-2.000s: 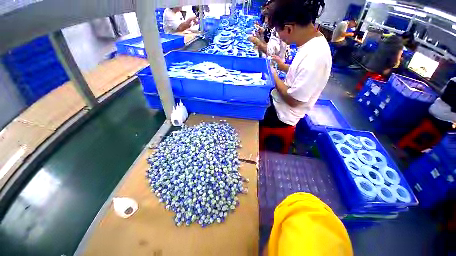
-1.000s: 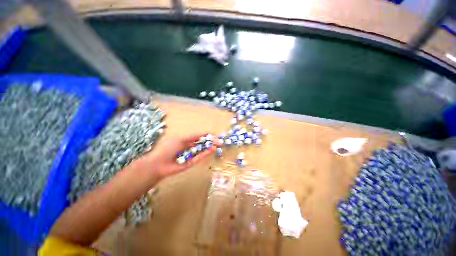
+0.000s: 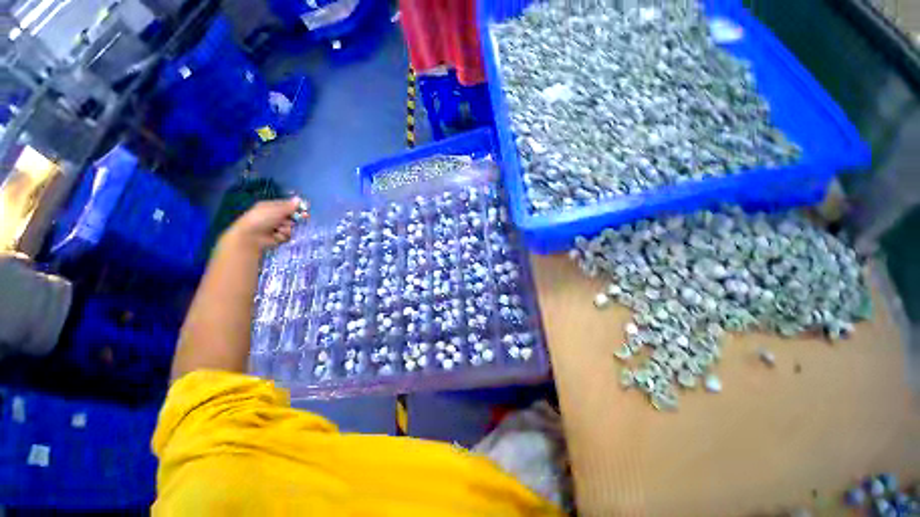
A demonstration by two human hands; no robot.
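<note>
My left hand [image 3: 270, 223] is held over the far left corner of a clear blister tray [image 3: 333, 389], with its fingers curled. Small blue-and-white toy heads [image 3: 301, 210] show at its fingertips; how many it holds is hidden. Clusters of blue-and-white pieces [image 3: 446, 353] fill most of the tray's pockets. The pockets at the left side look empty. My right hand is not in view.
A blue bin [image 3: 545, 230] of pale cups [image 3: 636, 101] stands at the upper right. Loose pale cups [image 3: 706, 283] lie on the cardboard-covered bench [image 3: 746, 454]. A few blue-and-white pieces [image 3: 883, 497] lie lower right. Blue crates [image 3: 126, 252] stand left.
The view has swung left from the bench to the tray. My left hand has moved from the loose blue-and-white pile to above the tray, and its open palm has closed.
</note>
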